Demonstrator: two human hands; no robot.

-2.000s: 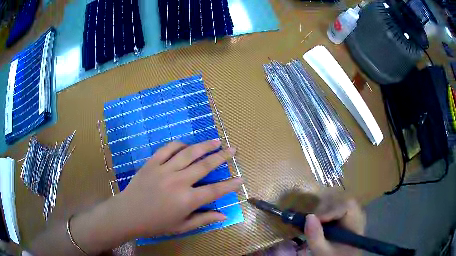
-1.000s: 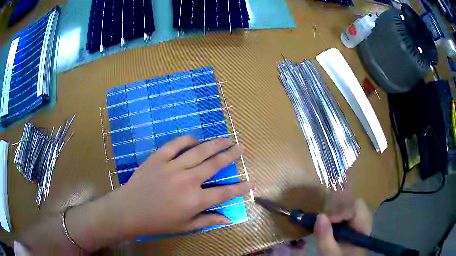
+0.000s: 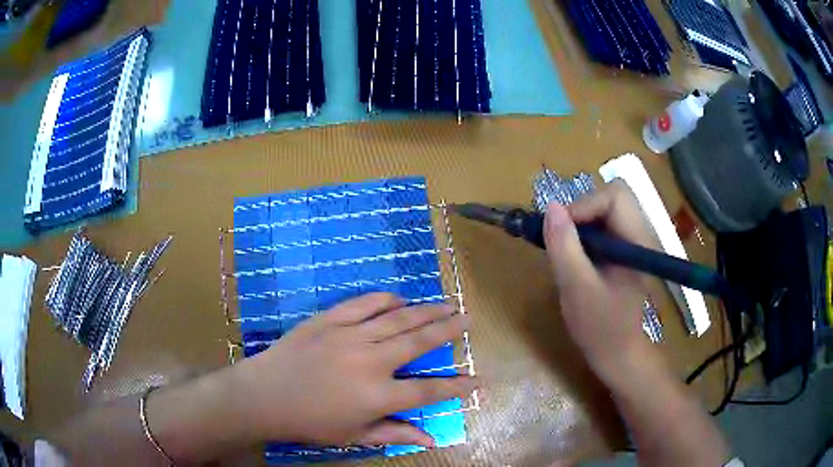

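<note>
The bright blue solar cell string (image 3: 338,246) lies flat before me, with pale lines across it. My left hand (image 3: 365,374) lies spread on its lower part, fingertips near the thin silver busbar ribbon (image 3: 459,292) along the right edge. The hand hides part of the string. My right hand (image 3: 603,264) holds the black soldering iron (image 3: 630,255) like a pen. The iron's tip is at the upper end of the busbar ribbon, by the string's top right; I cannot tell whether it touches.
Loose ribbons (image 3: 91,296) lie left; more ribbons (image 3: 562,187) lie partly under my right hand. A white strip (image 3: 692,306), squeeze bottle (image 3: 674,123) and grey round unit (image 3: 744,150) are right. Dark cell stacks (image 3: 425,55) and a white-banded stack (image 3: 87,132) sit behind.
My right hand and the iron have moved up from the ribbon's lower end to its upper end. My left hand stays on the string. The whole view has shifted.
</note>
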